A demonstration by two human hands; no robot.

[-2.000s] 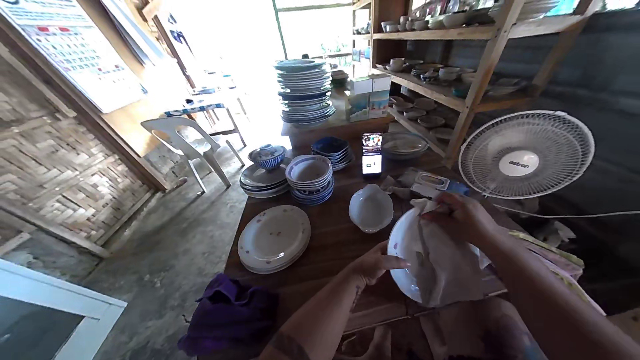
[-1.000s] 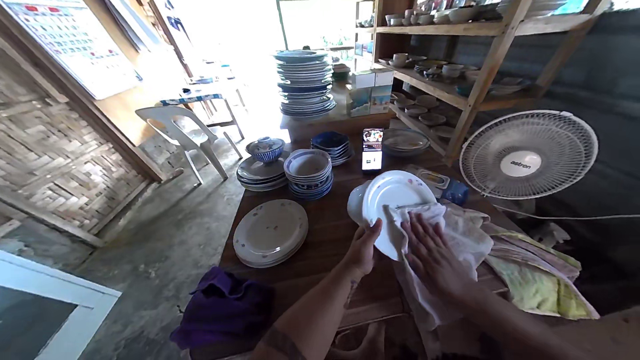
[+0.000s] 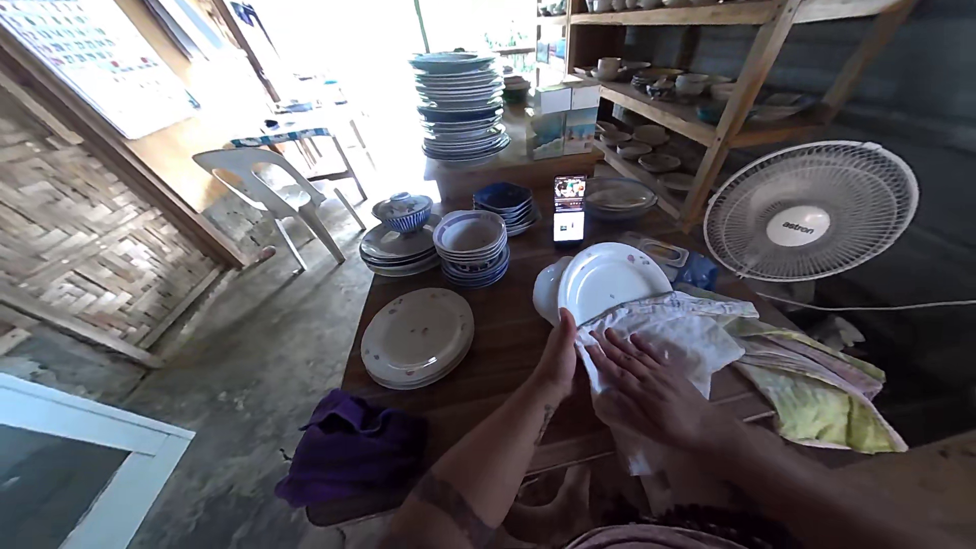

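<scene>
My left hand point(image 3: 560, 354) grips the lower left edge of a white plate with a floral rim point(image 3: 610, 278), its thumb up along the edge and its other fingers hidden. The plate is tilted, and a thin whitish cloth point(image 3: 671, 335) covers its lower part. Flat on that cloth, over the plate, lies my right hand point(image 3: 644, 381) with its fingers a little apart. Behind the plate's left edge a white bowl point(image 3: 546, 291) shows in part. Left of my hands a low stack of floral plates point(image 3: 417, 335) rests on the wooden table point(image 3: 503, 343).
Stacked bowls point(image 3: 471, 244), a lidded bowl on plates point(image 3: 404, 213), dark blue dishes point(image 3: 503, 198) and a lit phone point(image 3: 569, 210) stand farther back. A purple cloth point(image 3: 358, 450) lies at the near left corner, a yellow-green cloth point(image 3: 823, 389) at right. A fan point(image 3: 812, 213) stands beyond.
Two seconds ago the cloth hung over the plate between both hands, and the bowl was in fuller view. Since then my right hand has come down flat on the cloth, and the plate partly covers the bowl.
</scene>
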